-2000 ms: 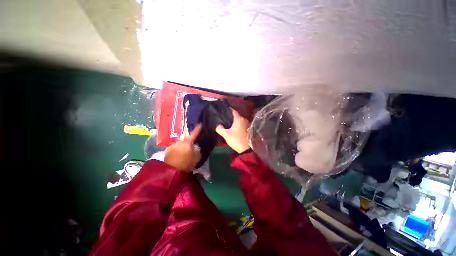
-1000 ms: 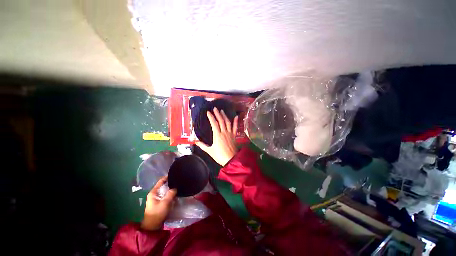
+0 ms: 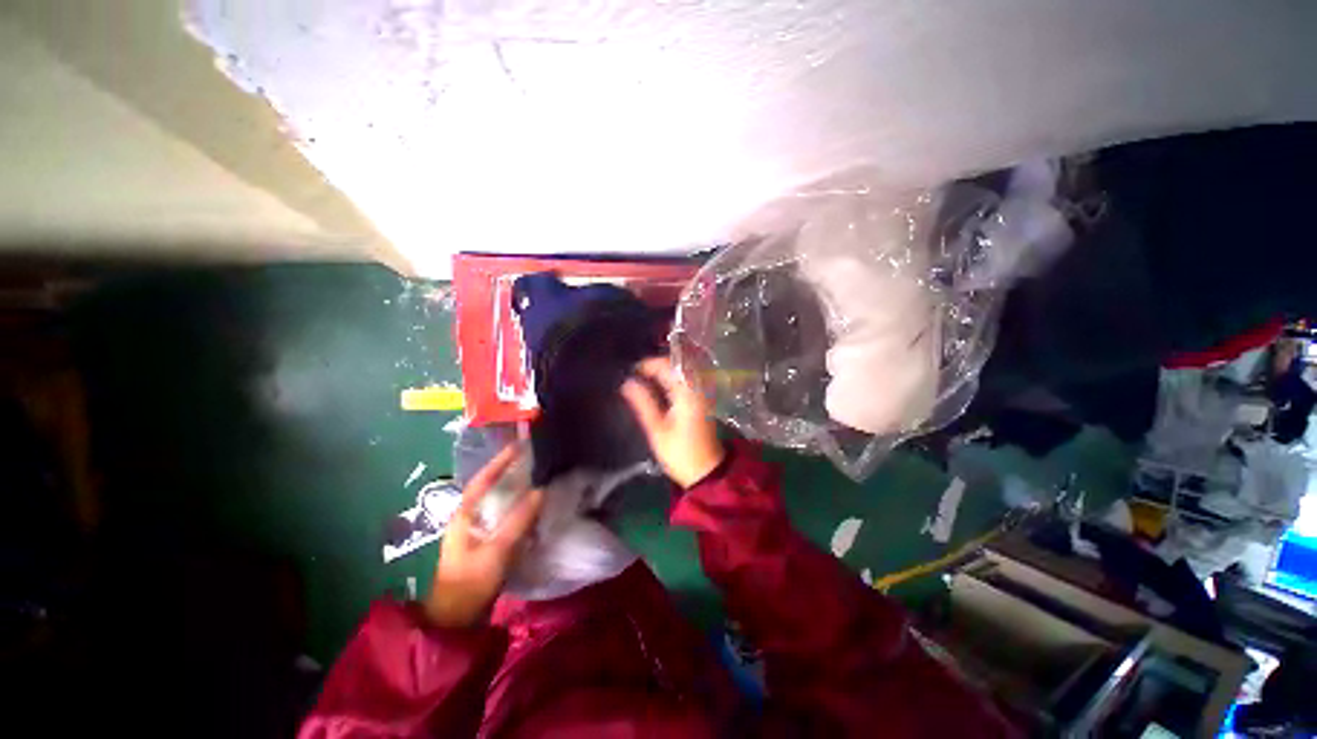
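Dark rounded pads [image 3: 585, 339] lie in a pile on a flat red box [image 3: 474, 339] against the white wall. The lower part of the dark pile reaches past the box's near edge, between my hands. My left hand [image 3: 488, 534] holds a crinkly clear plastic bag [image 3: 571, 556] near its mouth, just below the pads. My right hand [image 3: 679, 426] has its bent fingertips against the right side of the dark pads. Whether it grips a pad or only touches it cannot be told.
A larger clear bag [image 3: 722, 339] with white pads [image 3: 881, 347] lies right of the red box. A yellow strip [image 3: 433, 399] and pale scraps [image 3: 946, 505] lie on the green floor [image 3: 340, 477]. Small wooden drawers [image 3: 1026, 614] stand at the lower right.
The round black pad that my left hand held up is no longer seen there. My left hand has moved up towards the box. My right hand has moved slightly right and down off the pile's middle.
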